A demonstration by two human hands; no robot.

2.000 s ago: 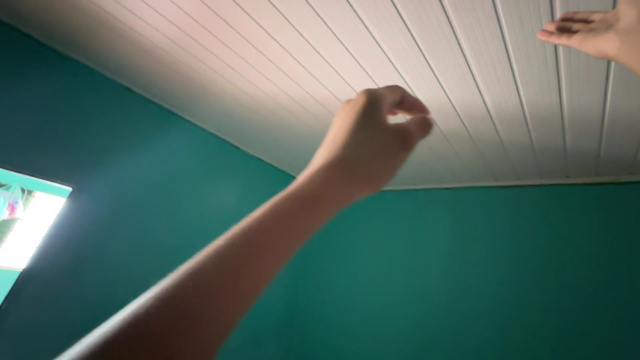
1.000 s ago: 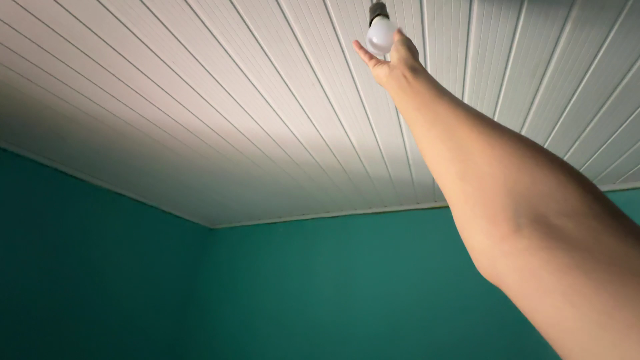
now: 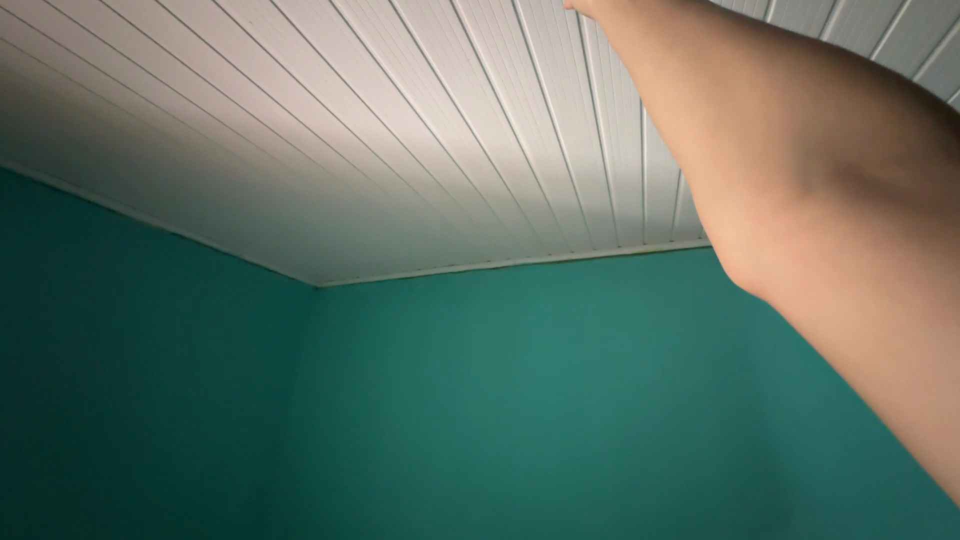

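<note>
My right arm (image 3: 787,165) reaches up from the right edge to the top of the head view. Only a small part of my right hand (image 3: 583,6) shows at the top edge; its fingers and anything they touch lie beyond the frame. The nearest thing in sight is the white panelled ceiling (image 3: 450,112) behind the arm. My left hand is out of view, and no bulb is visible in this frame.
A pale trim strip (image 3: 480,266) runs where the ceiling meets the green wall (image 3: 540,375). Another green wall (image 3: 135,315) joins it at a corner on the left.
Two seconds ago both hands were in view; the left has since gone out of view. A second ago my right hand was at a light bulb below the ceiling; bulb and fingers have left the top edge.
</note>
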